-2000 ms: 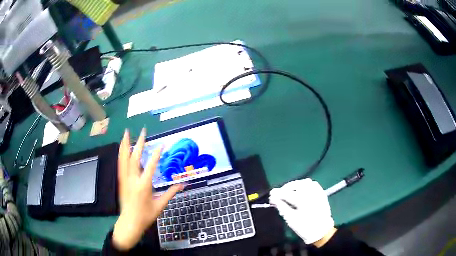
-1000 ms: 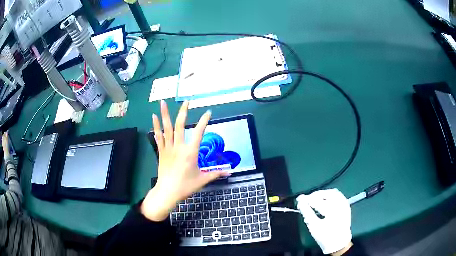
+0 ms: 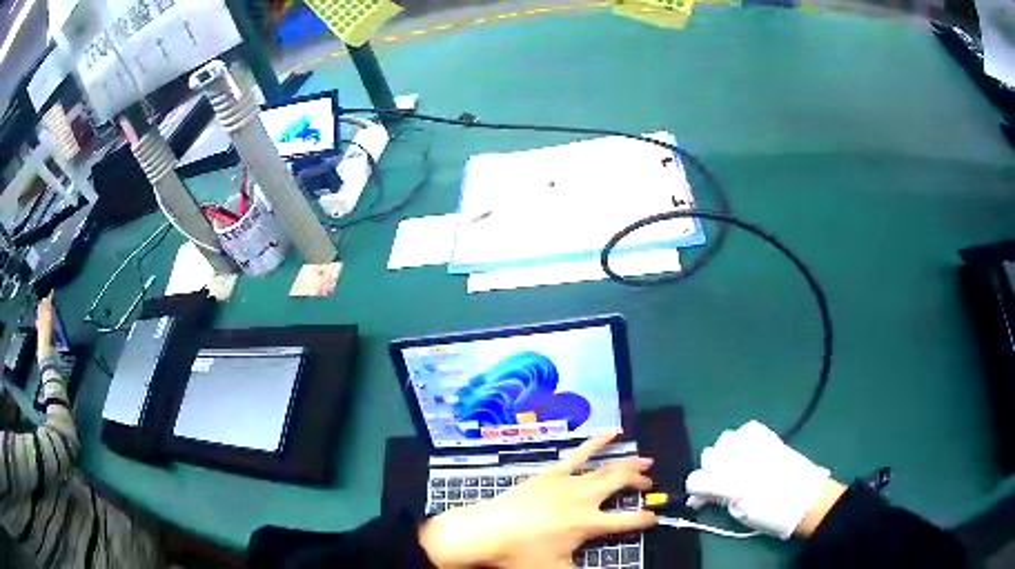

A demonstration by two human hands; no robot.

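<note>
The mini laptop [image 3: 534, 456] stands open on a black foam pad [image 3: 405, 478]. Its touchscreen [image 3: 518, 383] shows a blue swirl desktop with a row of icons low down. My bare left hand [image 3: 545, 513] lies over the keyboard, fingers spread, holding nothing, and covers much of the keys. My white-gloved right hand [image 3: 759, 480] is at the laptop's right side, fingers closed around the black cable [image 3: 826, 333] just behind its yellow-marked plug [image 3: 657, 500]. The plug is at the laptop's right edge. A white lead [image 3: 707, 527] runs from that edge under the glove.
Waiting laptops [image 3: 239, 398] lie on black foam at left. A clipboard [image 3: 579, 206] lies behind the laptop, the cable looping over its right corner. A pen cup [image 3: 250, 236], conduit posts [image 3: 267, 167] and small monitor [image 3: 301, 128] stand back left. Another person's arm [image 3: 50, 383] shows far left.
My left hand has come down from in front of the screen onto the keyboard, uncovering the display. My right hand stays beside the plug. The camera view has shifted.
</note>
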